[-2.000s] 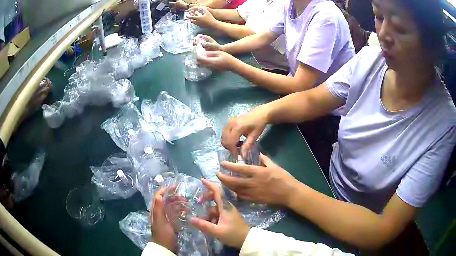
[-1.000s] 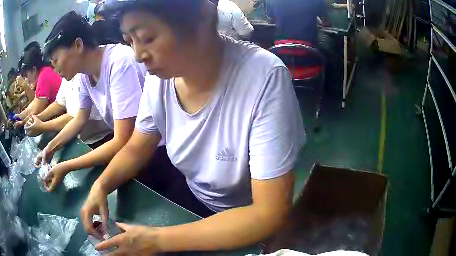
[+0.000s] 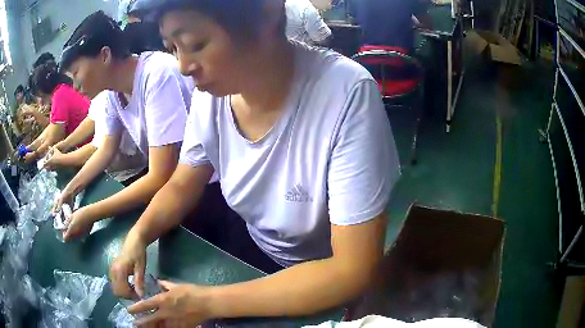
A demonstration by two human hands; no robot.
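Observation:
Neither of my hands is in the picture; only a white sleeve (image 3: pixel 378 322) shows at the bottom edge. Crinkled clear poly bags (image 3: pixel 70 296) lie on the dark green bench (image 3: pixel 183 256) at the lower left. An open brown carton (image 3: pixel 465 240) stands at the lower right, with blurred clear pieces (image 3: pixel 442 288) inside. The person beside me holds a clear piece (image 3: pixel 149 288) in both hands above the bench.
More bagged pieces (image 3: pixel 19 237) are heaped along the left edge. Several people sit along the bench. A red chair (image 3: pixel 394 84) stands behind, with a metal rack (image 3: pixel 557 134) at the far right and another open carton (image 3: pixel 494 48) at the back.
Two seconds ago both my hands held a clear cup over the bench. The view then swung right and my hands left the picture. Since one second ago it has shifted only slightly.

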